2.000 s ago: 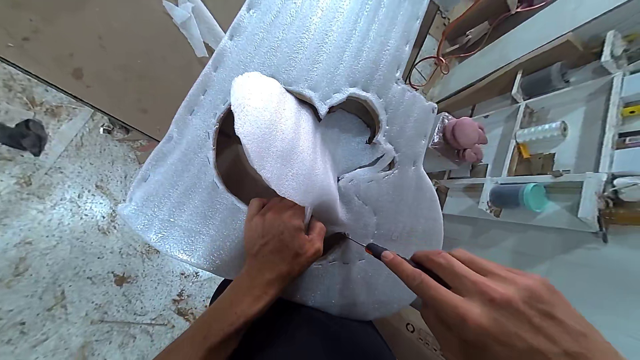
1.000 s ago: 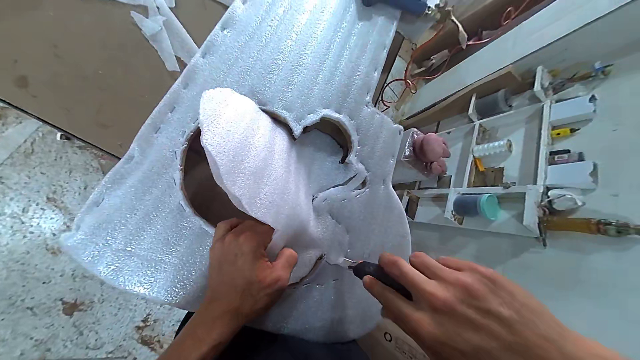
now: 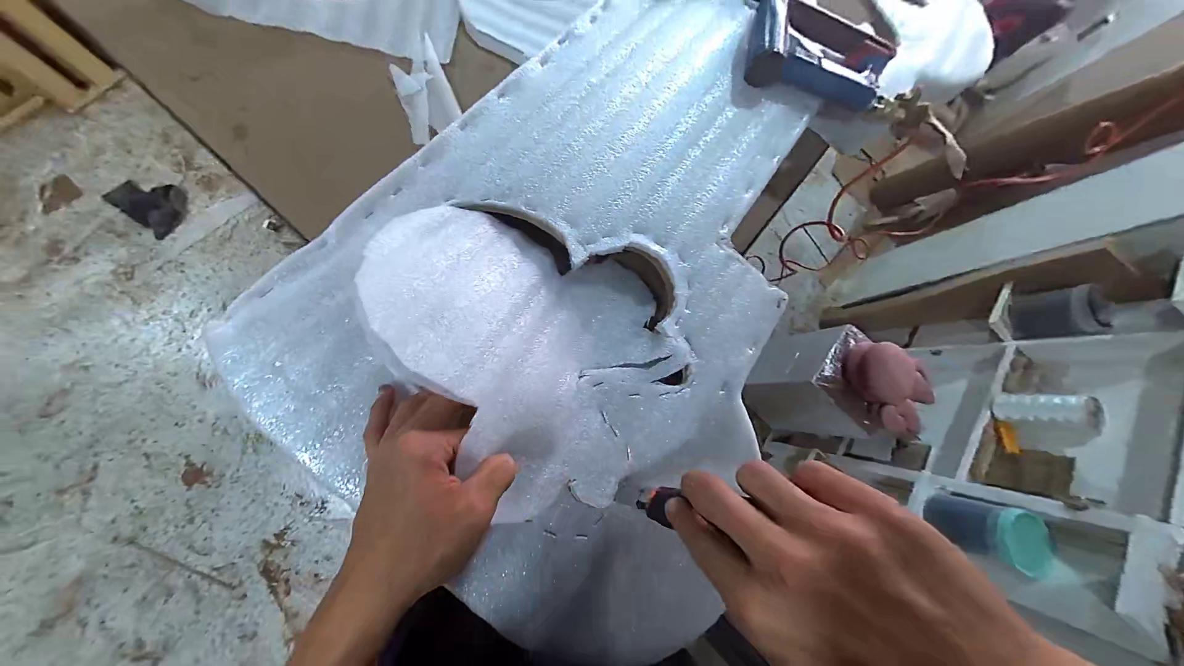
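Observation:
A panel covered in white foam sheet (image 3: 592, 139) lies before me, with staples along its edges and curved openings in its middle. My left hand (image 3: 430, 481) holds the lower edge of a loose foam flap (image 3: 462, 314), thumb on top, fingers partly hidden under it. The flap lies over the large opening. My right hand (image 3: 814, 546) grips a dark-handled tool (image 3: 659, 506), perhaps a knife, its tip close to the foam at the flap's lower right; the tip is hard to make out. A narrow slit (image 3: 629, 366) in the foam runs right of the flap.
A blue staple gun (image 3: 819, 55) rests on the panel's far end. White compartment shelving (image 3: 962, 416) at the right holds a thread spool (image 3: 1050, 421), a teal-lidded jar (image 3: 1022, 544) and a pink plush toy (image 3: 888, 384). An orange hose (image 3: 837, 222) lies behind. Foam scraps (image 3: 427, 92) lie on the brown board.
The foam flap, raised before, now lies lower over the large opening. My left hand has shifted its hold along the flap's lower edge. The view has moved, bringing the whole staple gun into sight.

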